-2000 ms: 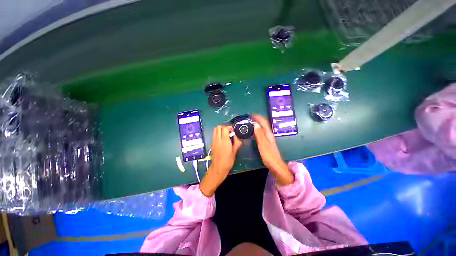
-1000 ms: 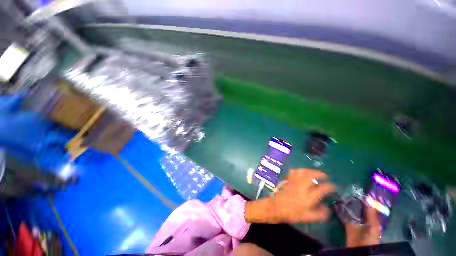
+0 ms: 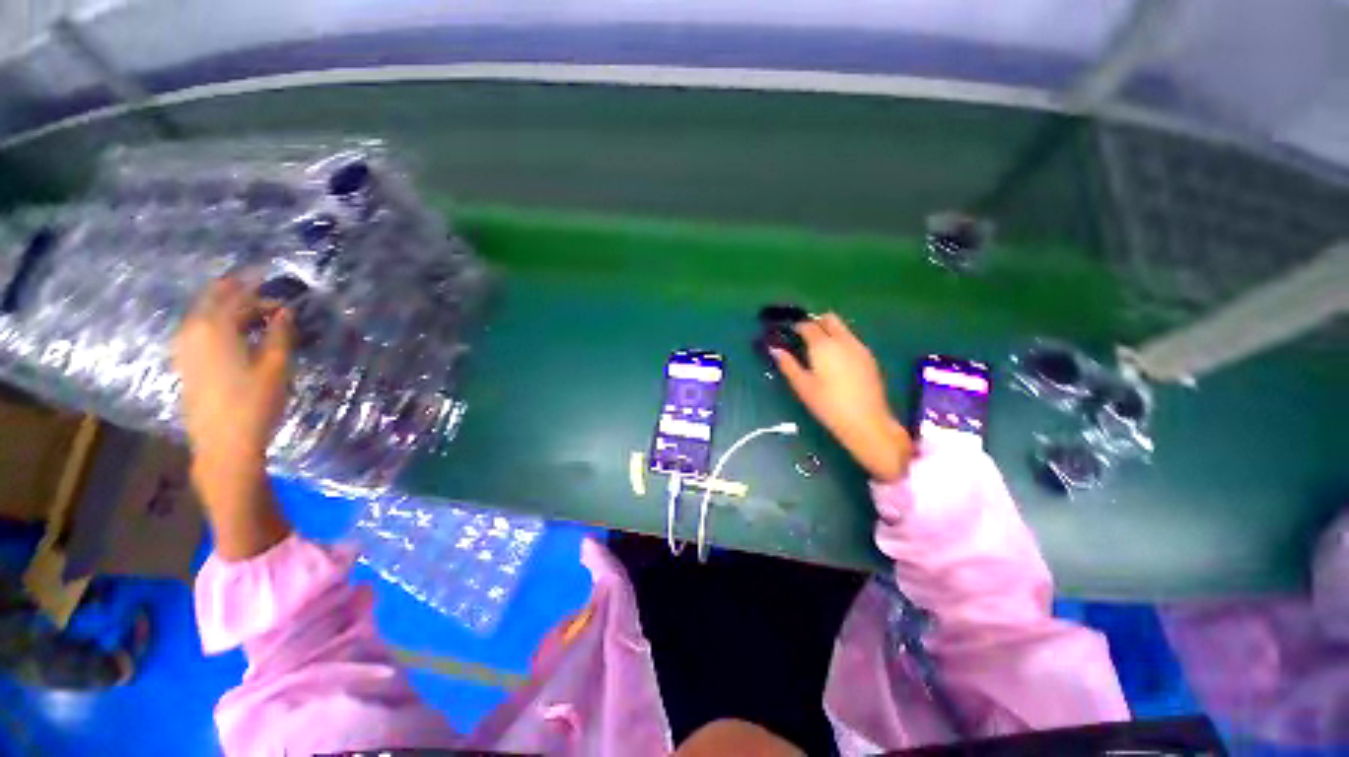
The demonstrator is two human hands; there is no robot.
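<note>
My left hand [image 3: 232, 377] is over the clear blister trays [image 3: 377, 318] at the left, with a black case [image 3: 281, 290] at its fingertips; whether it grips this case I cannot tell. My right hand [image 3: 846, 388] has its fingertips on an open black charging case [image 3: 781, 334] on the green mat, between the phones. The left phone [image 3: 690, 414] lies with its purple-and-white screen lit. The right phone [image 3: 954, 396] is also lit, its lower end hidden by my right sleeve.
Bagged black cases [image 3: 1068, 464] lie right of the phones, another [image 3: 956, 240] farther back. A white cable [image 3: 722, 481] and yellowish strips lie by the left phone. A pale slanting post [image 3: 1258, 318] stands at right. A cardboard box [image 3: 141, 503] is at lower left; a pink sleeve shows far right.
My hands have moved apart from the case they held together: the left to the trays, the right to the case between the phones. The view turned left, then partly back.
</note>
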